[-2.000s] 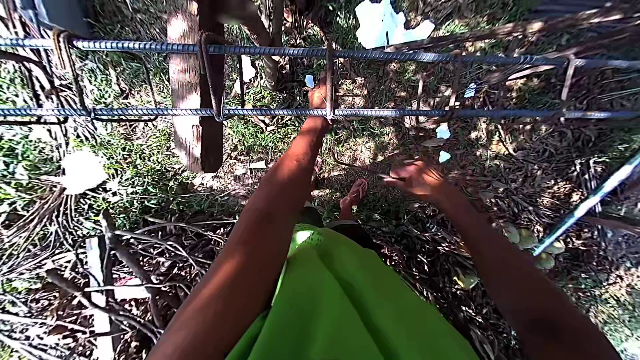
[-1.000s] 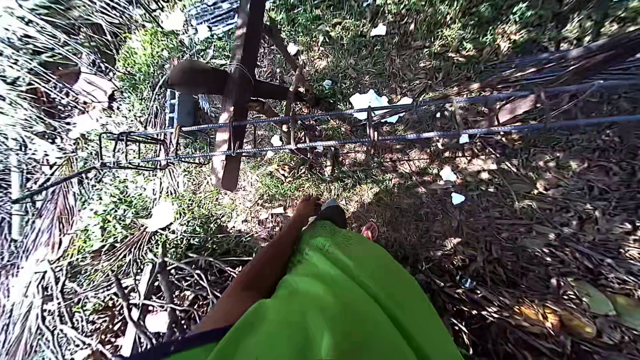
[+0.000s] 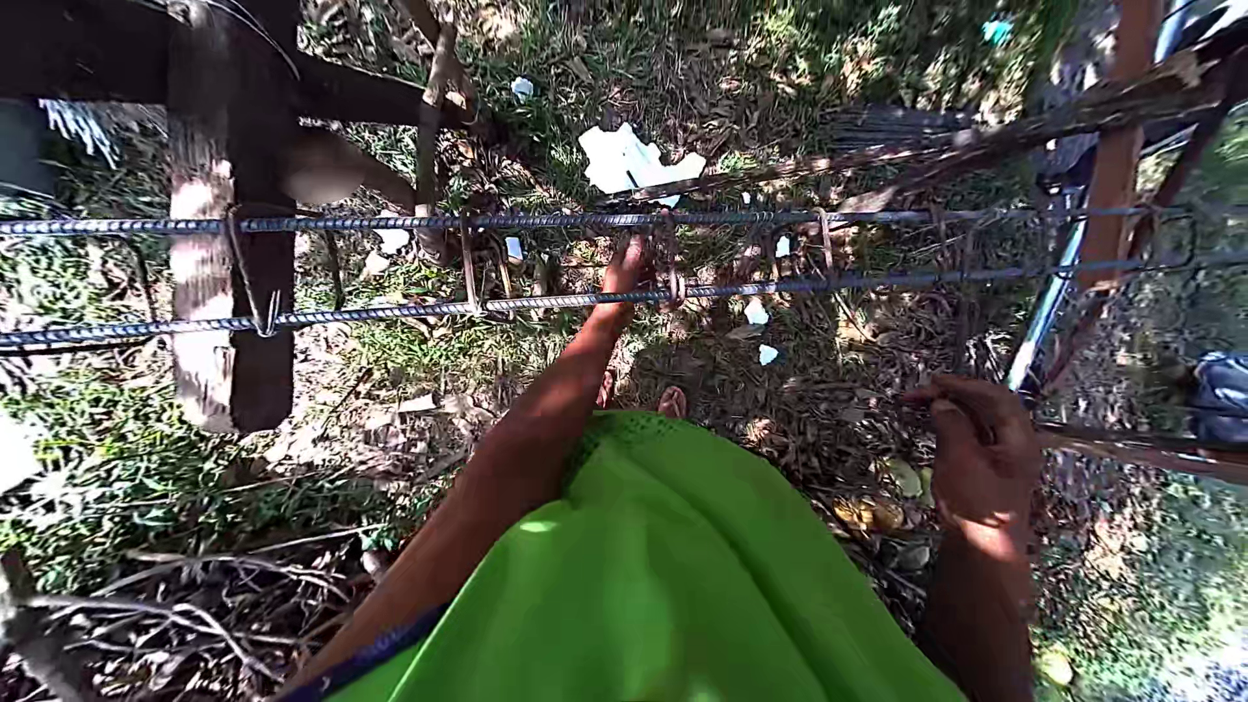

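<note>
A long rebar cage (image 3: pixel 390 312) of ribbed steel bars with thin stirrups crosses the view from left to right. My left hand (image 3: pixel 627 268) reaches in at the near bar, close beside a stirrup (image 3: pixel 675 283); the fingers are small and partly hidden, so whether they grip anything does not show clearly. Off to the right, my right hand (image 3: pixel 975 439) is raised on the near side of the cage with its fingers curled and thumb and forefinger close together. Nothing can be made out for certain between those fingers.
A thick wooden post (image 3: pixel 234 361) supports the cage at the left. White scraps (image 3: pixel 634 161) lie on the grass behind it. Dry branches (image 3: pixel 224 624) are heaped at the lower left. At the right stand a wooden post (image 3: pixel 1116 195) and a shiny metal pipe (image 3: pixel 1048 317).
From one second ago, my right hand has come into view at the right, and my left arm has stretched forward to the rebar cage. The view itself has turned.
</note>
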